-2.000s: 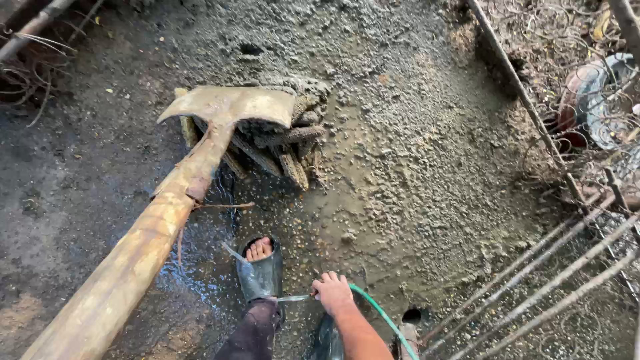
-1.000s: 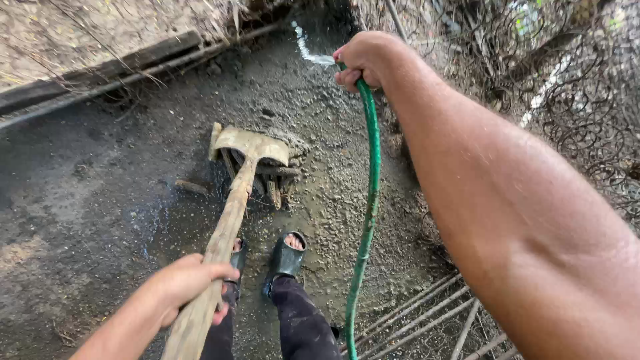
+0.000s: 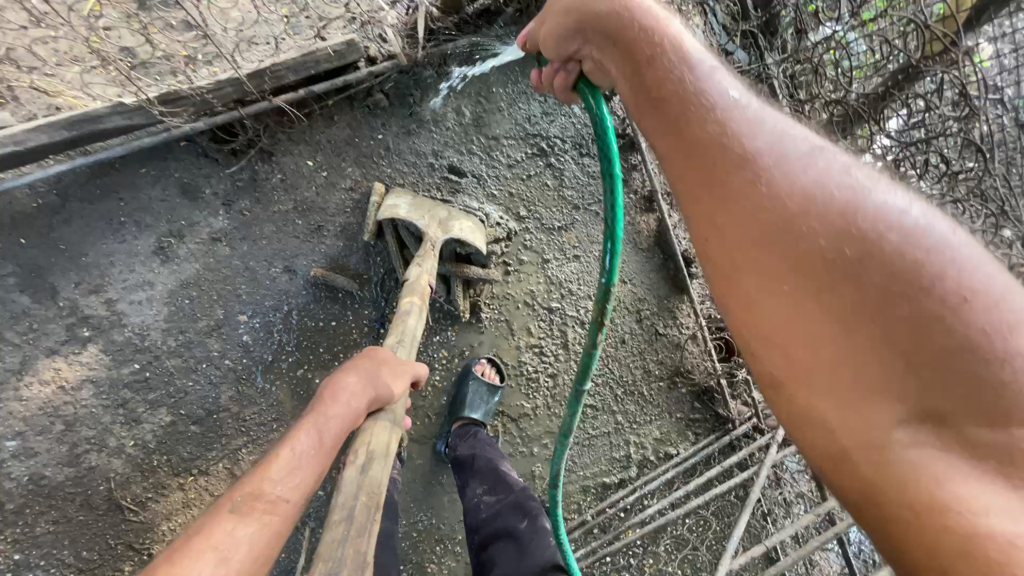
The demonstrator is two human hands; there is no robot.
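Observation:
My left hand (image 3: 384, 382) is closed around the wooden handle of a broom (image 3: 432, 220) at lower centre. The broom's head is a pale curved cap over a bundle of thick, muddy bristles or sticks that rests on the wet ground; which they are, I cannot tell. My right hand (image 3: 570, 44) grips the end of a green hose (image 3: 610, 200) at the top, and water (image 3: 478, 72) sprays from it toward the left. The hose hangs down in a curve to the bottom edge.
Muddy, gritty ground (image 3: 200, 264) surrounds my sandalled foot (image 3: 478, 392). A weathered board (image 3: 184, 100) and a metal pipe (image 3: 200, 124) edge the upper left. Coiled wire springs (image 3: 952, 120) stand at right, with metal rods (image 3: 680, 488) below. A short stick (image 3: 334, 280) lies left of the broom head.
Two seconds ago one hand held the hose low, near the feet; now my right hand holds it high and water sprays out. My left hand, out of sight then, has been on the handle since one second ago.

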